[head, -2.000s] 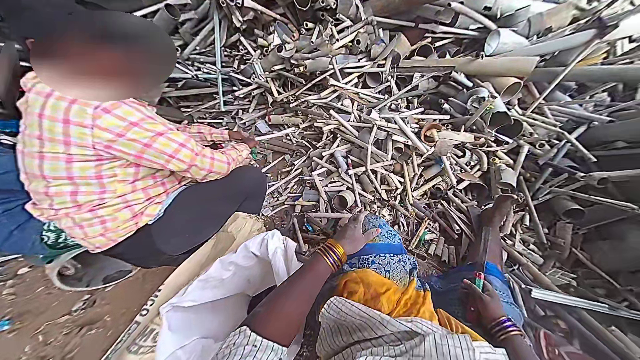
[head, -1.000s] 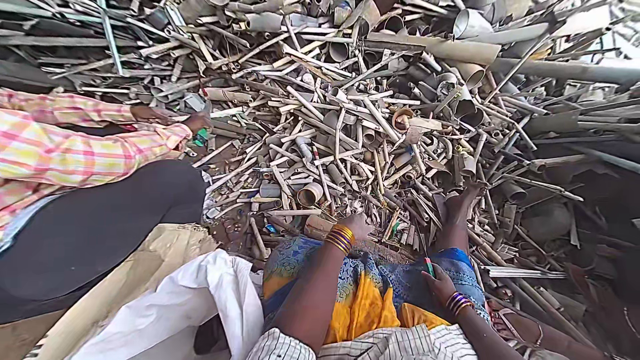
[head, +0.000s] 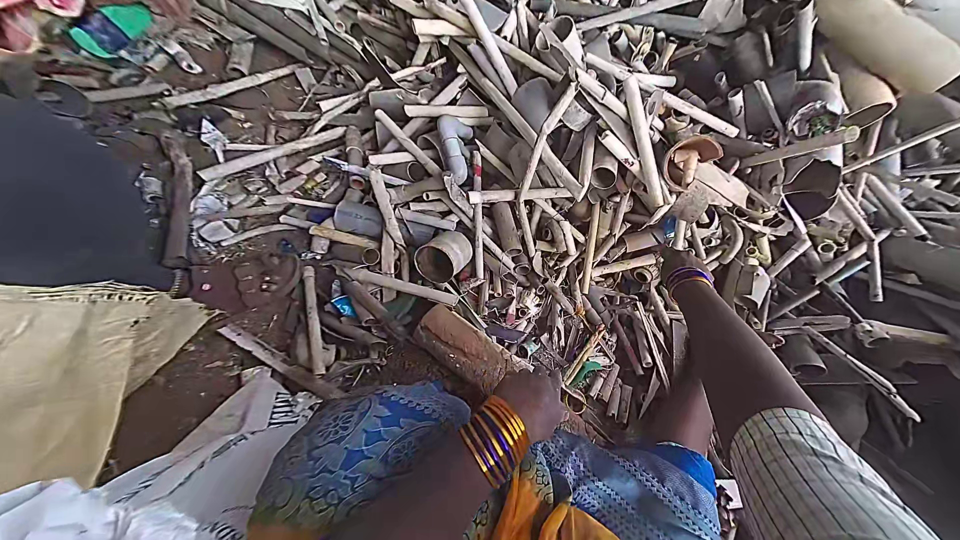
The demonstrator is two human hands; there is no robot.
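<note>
My left hand (head: 531,397), with yellow and purple bangles at the wrist, is low in the middle beside the end of a thick brown cylindrical piece (head: 465,346). Its fingers are turned away, so what it holds cannot be made out. Farther out and to the right, my right hand (head: 679,262), with purple bangles, reaches into the heap of cut pipe pieces (head: 532,142), near a short pale pipe piece (head: 679,234); its grip is hidden. A wide short pipe section (head: 443,257) and a grey elbow fitting (head: 454,146) lie to the left of that hand.
Large pipes (head: 889,45) lie at the upper right. A beige sack (head: 67,375) and a white printed sack (head: 217,457) are spread at the lower left. Another person's dark-clothed leg (head: 71,202) is at the left edge. A green and dark item (head: 111,31) lies beyond it.
My right hand has moved from beside my knee, where it held a red and green object, out to the pipe heap. The view has moved closer to the heap.
</note>
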